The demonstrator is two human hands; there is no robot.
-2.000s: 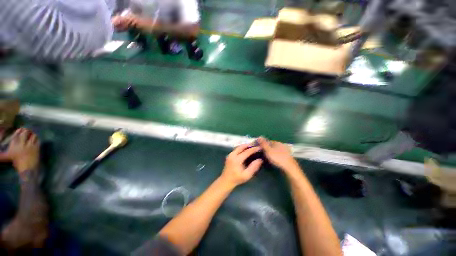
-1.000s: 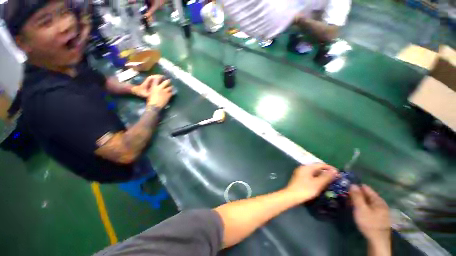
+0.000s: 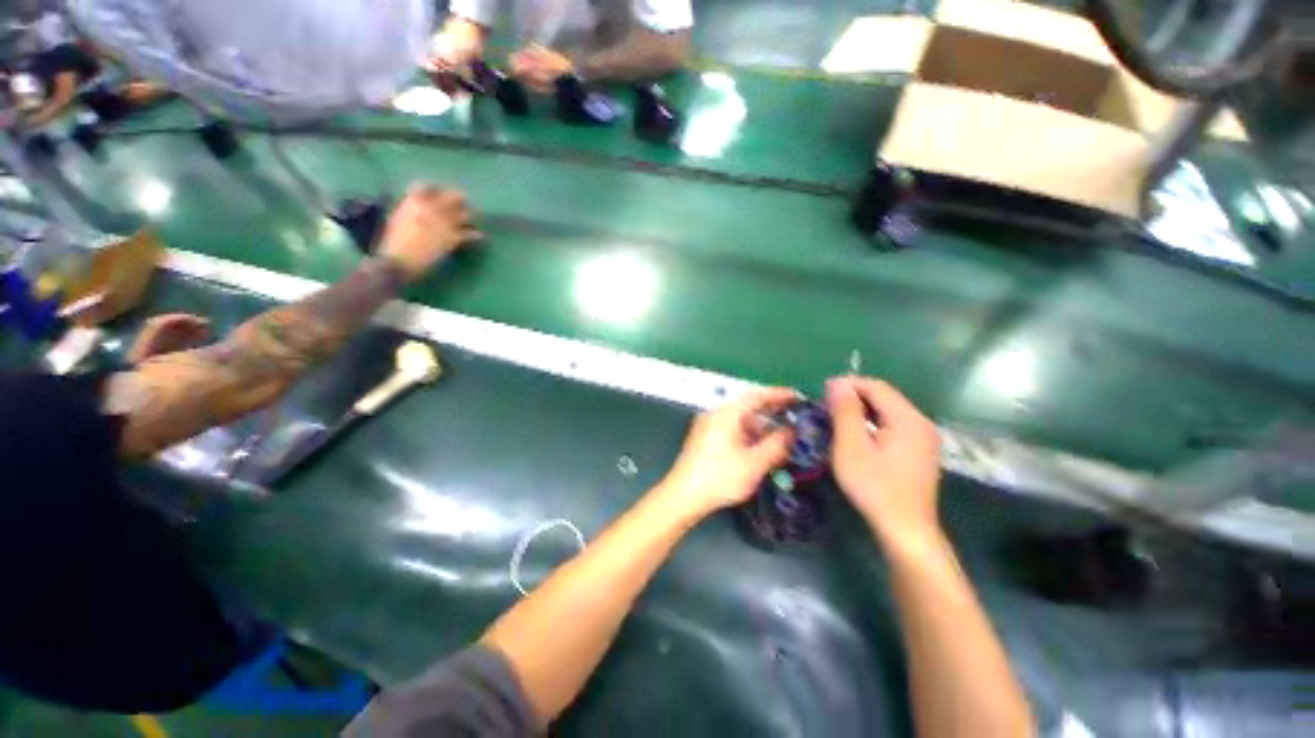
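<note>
A dark round insert with tiny parts [image 3: 811, 437] is at the fingertips of both hands, just above a black cylindrical housing [image 3: 783, 516] with a small green patch. My left hand [image 3: 736, 450] grips the insert's left side, with thumb and fingers on its rim. My right hand [image 3: 883, 447] is at its right side, with thumb and index finger pinched together around a small pale piece [image 3: 854, 363] that sticks up. Whether the insert touches the housing is blurred.
A mallet [image 3: 397, 378] and white ring [image 3: 545, 555] lie on the dark green mat. A pale rail [image 3: 577, 358] borders the green belt. A neighbour's arm [image 3: 289, 339] reaches over it from the left. Beyond is an open carton [image 3: 1010, 137]; black parts [image 3: 1089, 562] lie right.
The view has swung right. The neighbour's arm now reaches across the rail to a black part on the belt. My hands remain at the insert, and my right fingers are now pinched higher beside it.
</note>
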